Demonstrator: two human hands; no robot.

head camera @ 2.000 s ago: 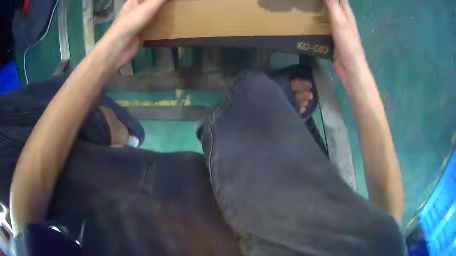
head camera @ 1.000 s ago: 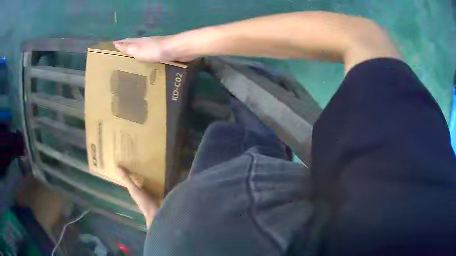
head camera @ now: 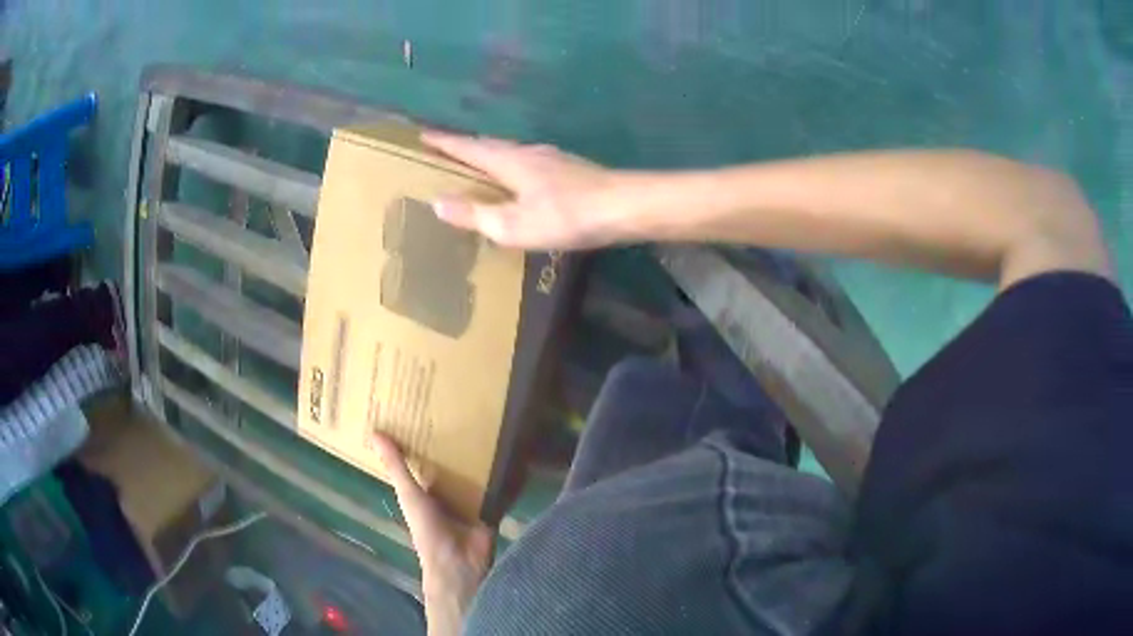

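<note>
A brown printed product carton (head camera: 354,273), with a dark picture of a device and a dark side face, lies or is held top face up over the slatted metal cart (head camera: 249,251). My right hand (head camera: 528,199) grips its upper edge, thumb on the printed face and fingers along the end. My left hand (head camera: 445,540) holds the lower end, thumb on the top face and the other fingers hidden under or behind it. I cannot tell whether the carton touches the slats.
A blue plastic stool (head camera: 44,186) stands at the left edge. A person's striped sleeve (head camera: 56,404) shows below it. A plain carton (head camera: 149,478), a white cable (head camera: 186,547) and a red spot (head camera: 332,616) are at lower left. A metal bar (head camera: 783,348) runs beside my leg.
The view has swung from my legs to the cart's slats. Since one second ago, the carton appears further right in view, and my right hand has shifted from its edge partly onto its top face.
</note>
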